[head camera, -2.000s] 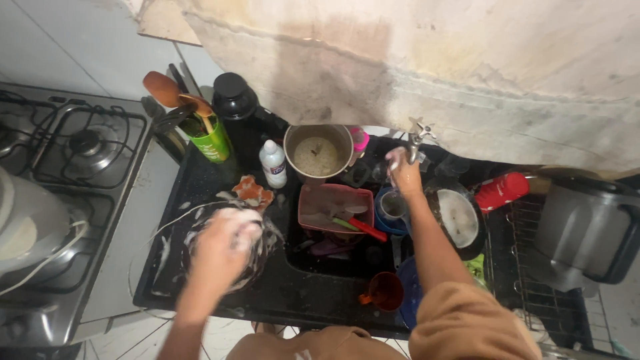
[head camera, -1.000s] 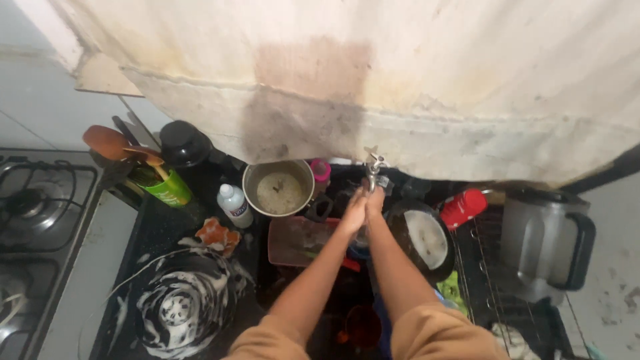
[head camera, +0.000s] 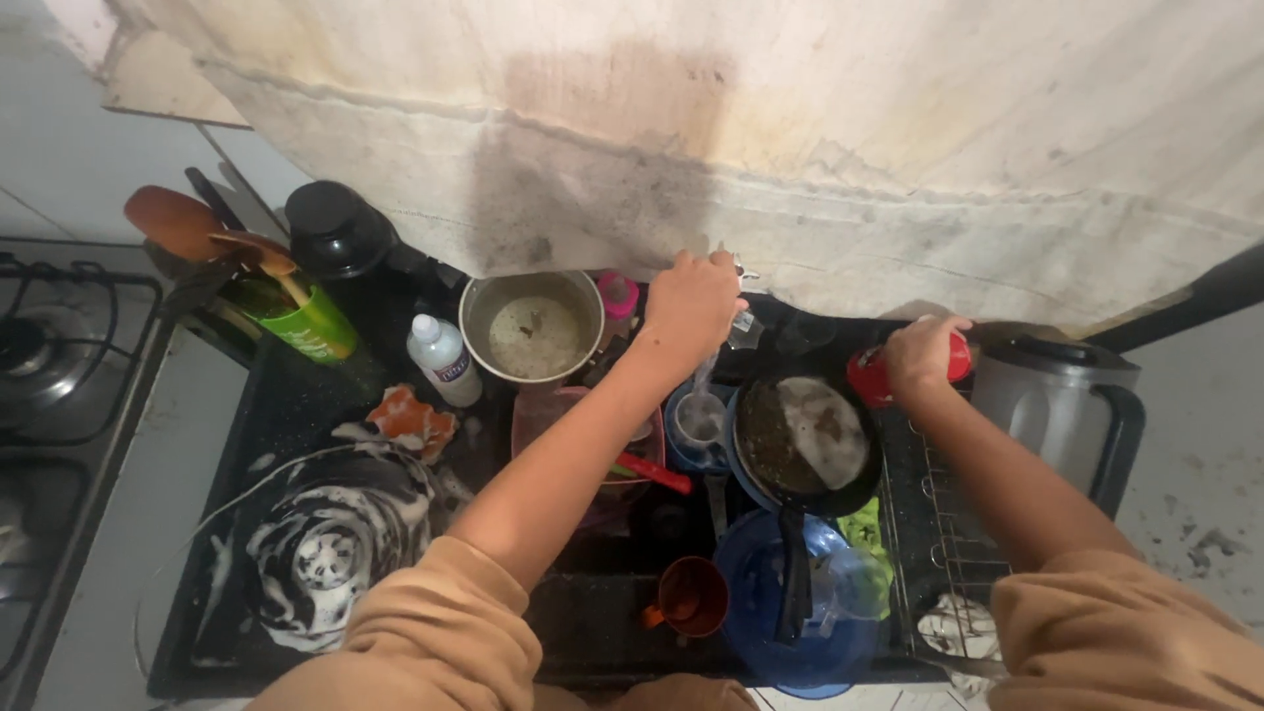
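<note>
My left hand (head camera: 694, 301) is on the faucet handle (head camera: 741, 274) below the cloth curtain, and water (head camera: 703, 380) runs down into a small cup (head camera: 700, 417) in the sink. My right hand (head camera: 926, 354) is closed around a red container (head camera: 869, 375) beside the blender jug. Between my arms sits a black frying pan (head camera: 810, 434) with cloudy liquid in it, above a blue plastic basin (head camera: 760, 583). A soapy, foam-covered round item (head camera: 331, 563) lies on the left counter, near an orange sponge or cloth (head camera: 413, 422).
A pot of cloudy liquid (head camera: 533, 331), a white bottle (head camera: 444, 360) and a green utensil holder (head camera: 314, 326) stand along the back. An orange mug (head camera: 691, 595) is near the front. At right are a wire rack (head camera: 943, 504) and a blender jug (head camera: 1057, 405); the stove (head camera: 69, 395) is at left.
Both hands were together under the faucet one second ago. The left is now at the faucet handle; the right has moved right and taken hold of the red container. Water now visibly runs.
</note>
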